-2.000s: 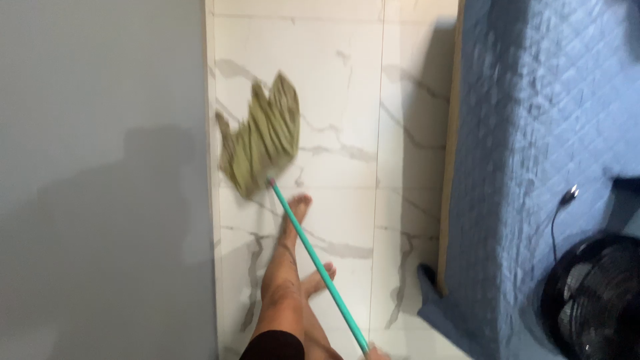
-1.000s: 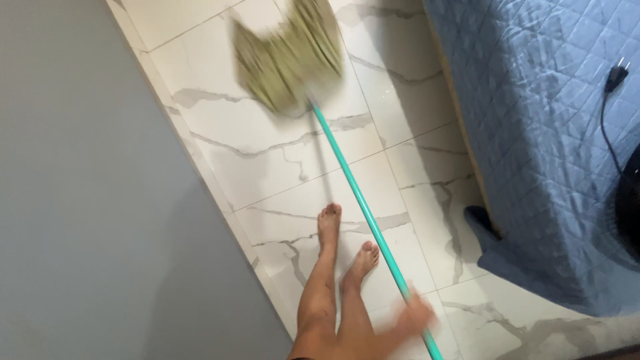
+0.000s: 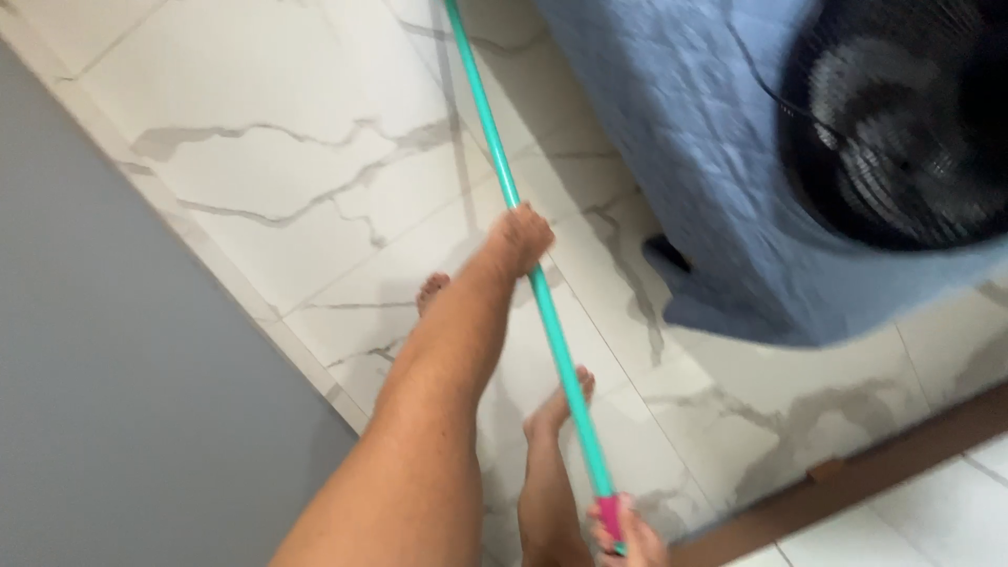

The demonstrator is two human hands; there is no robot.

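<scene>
A green mop handle [image 3: 490, 134] runs from the top centre of the head view down to the lower right, over a marble-patterned tile floor [image 3: 260, 173]. Around its middle, my left hand [image 3: 526, 238] is closed, with the arm reaching up from the bottom. Lower down, my right hand [image 3: 630, 531] grips the handle near its end, at a pink band [image 3: 609, 516]. The mop's cloth head is out of view beyond the top edge.
My bare feet [image 3: 584, 382] are on the floor below the handle. A grey wall [image 3: 142, 339] stands at left. On the right, a black fan [image 3: 906, 150] with a cord rests on a blue quilted cover [image 3: 709, 197]. A brown threshold strip [image 3: 858, 468] crosses the lower right.
The green-brown mop cloth, seen in both earlier frames, has gone out of view. My left hand, blurred near the lower handle one second ago, now grips its middle. The view has shifted clearly.
</scene>
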